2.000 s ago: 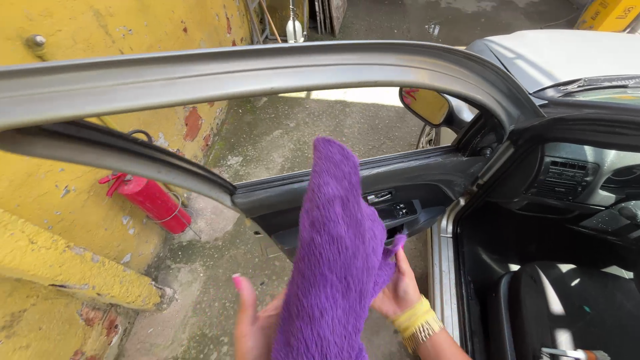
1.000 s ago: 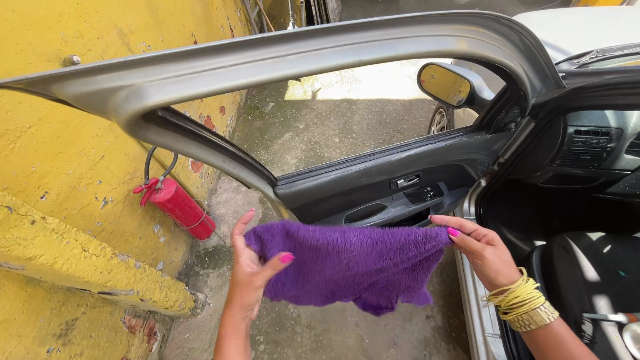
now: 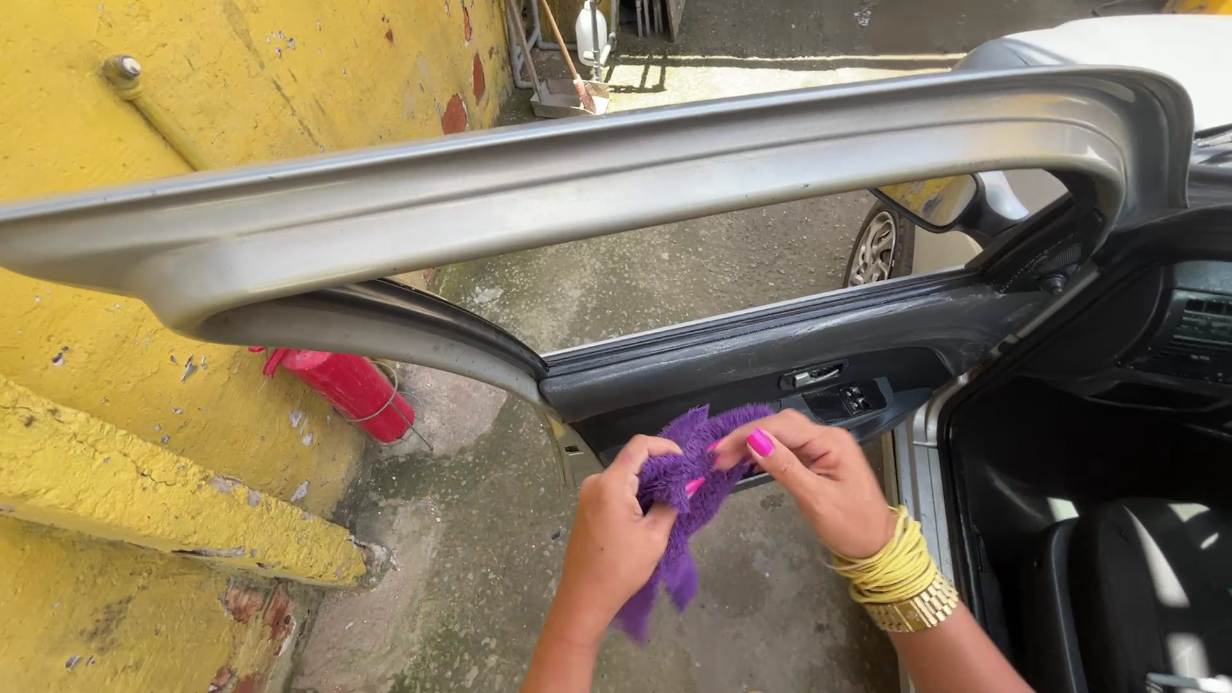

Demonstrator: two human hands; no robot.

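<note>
A fluffy purple cloth [image 3: 685, 568] is bunched up in front of the inner panel of an open car door [image 3: 674, 380]. My left hand [image 3: 626, 510] grips the bunched cloth, its fingers curled around it, with a loose end hanging below. My right hand [image 3: 813, 472], with yellow bands and a gold watch at the wrist, is at the cloth's upper right edge, fingertips against it; whether they pinch it cannot be told. The silver window frame [image 3: 597, 183] of the door crosses the view above both hands. A door handle [image 3: 811, 375] and window switches [image 3: 854, 399] show behind my right hand.
A red fire extinguisher [image 3: 351, 390] stands by the yellow wall [image 3: 241, 77] on the left, above a yellow ledge [image 3: 173, 491]. The side mirror [image 3: 934, 200] is at the upper right. A black car seat [image 3: 1136, 597] lies at the lower right. A dustpan [image 3: 568, 98] stands at the back.
The purple cloth hung spread between both hands one second ago; now it is bunched up. My hands have come close together. The view has moved nearer to the door frame.
</note>
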